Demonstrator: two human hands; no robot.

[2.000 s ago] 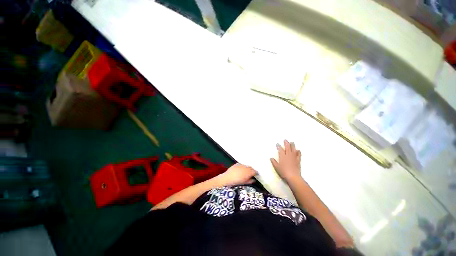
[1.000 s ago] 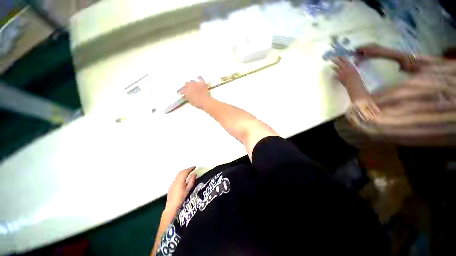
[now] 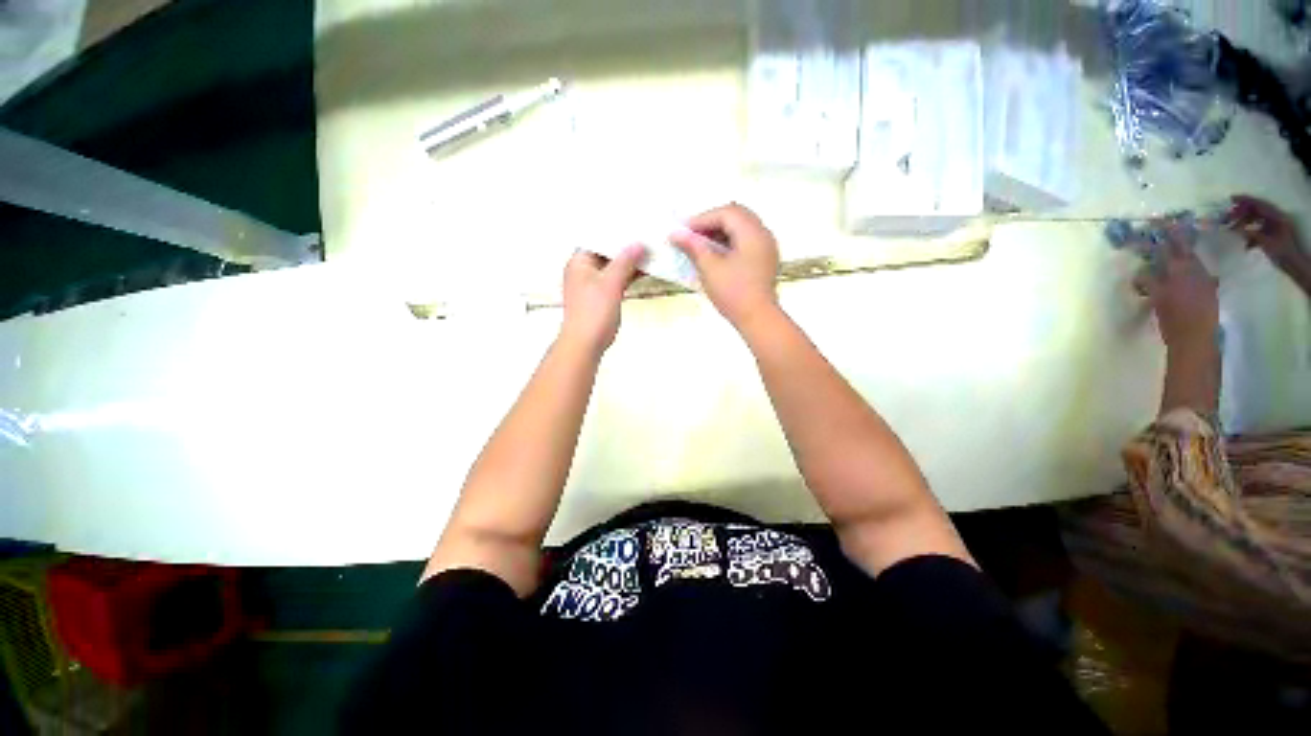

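Note:
My left hand (image 3: 594, 292) and my right hand (image 3: 738, 262) are close together above the near edge of the raised board. Between their fingertips they hold a small white piece (image 3: 667, 263), perhaps a thin bag or sheet; its details are washed out. A slim silver-grey handheld device (image 3: 493, 117) lies alone on the raised board, beyond my left hand. Stacks of white trays (image 3: 920, 137) stand on the board to the far right of my hands.
The long cream table (image 3: 288, 431) runs across the view. Another person's hands (image 3: 1186, 295) handle small bluish parts at the right. A shiny heap of clear bags (image 3: 1172, 86) lies at the far right. A red stool (image 3: 144, 618) stands on the green floor, lower left.
The view has turned again and faces the board squarely. My left hand has come up from the table's near edge to meet my right hand, and both now hold the small white piece.

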